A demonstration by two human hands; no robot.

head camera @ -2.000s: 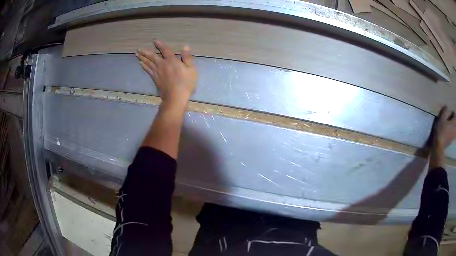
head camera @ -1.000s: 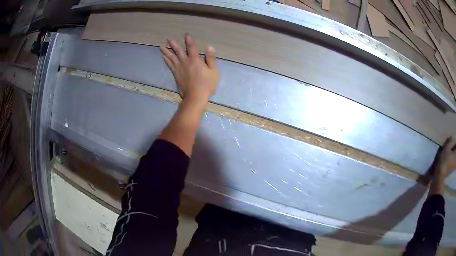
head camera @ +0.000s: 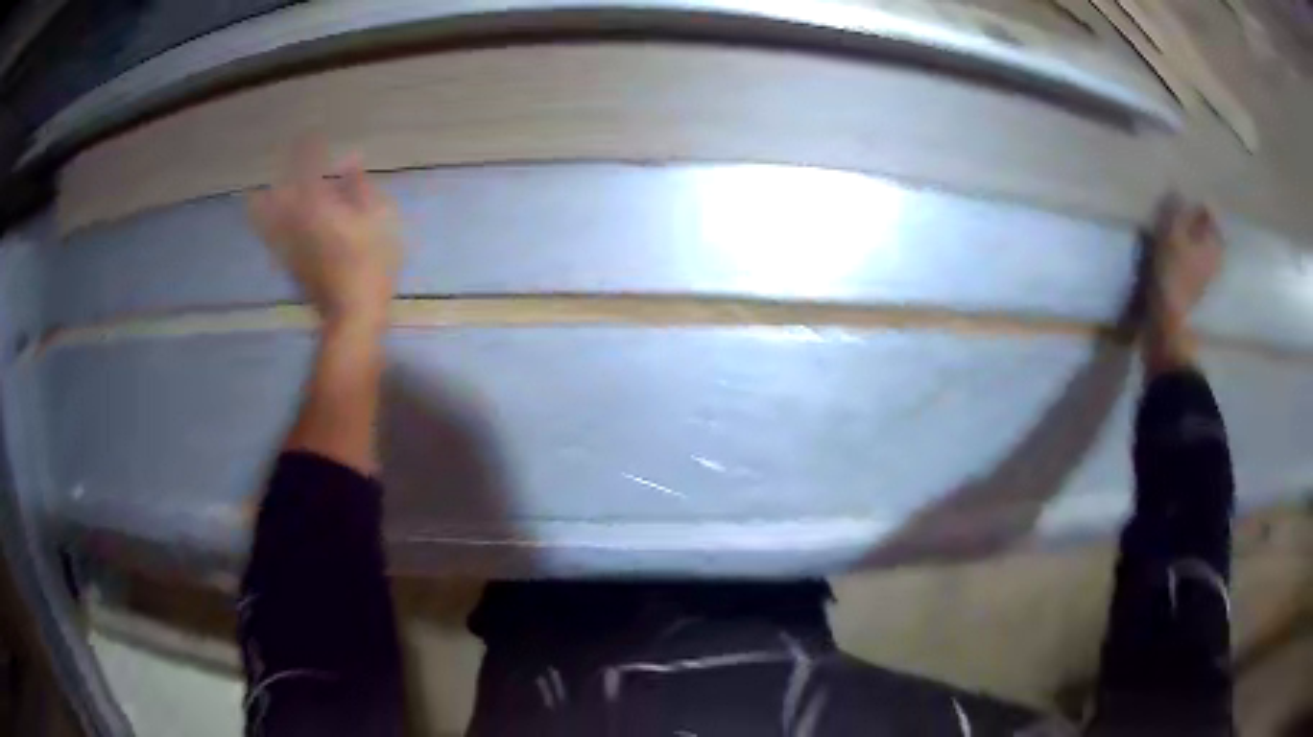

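Note:
A long grey-beige board strip [head camera: 576,108] lies on the silver sliding table [head camera: 619,418], against the raised pale guide bar at its far side. My left hand [head camera: 334,238] is blurred, at the strip's near edge towards the left end, with its fingertips over the strip and its fingers apart. My right hand [head camera: 1184,262] is at the strip's near edge far to the right. Its fingers look bent, but blur hides whether they grip the strip.
The raised guide bar [head camera: 605,20] runs along the far side of the strip. A sawdust-filled slot [head camera: 691,311] runs along the table. Thin scrap pieces [head camera: 1174,61] lie beyond at the upper right. A pale panel [head camera: 166,680] shows below the table at the lower left.
The camera view has turned, so the table now runs nearly level and is blurred. Both hands are still at the strip's near edge; my left hand's fingers look more bent.

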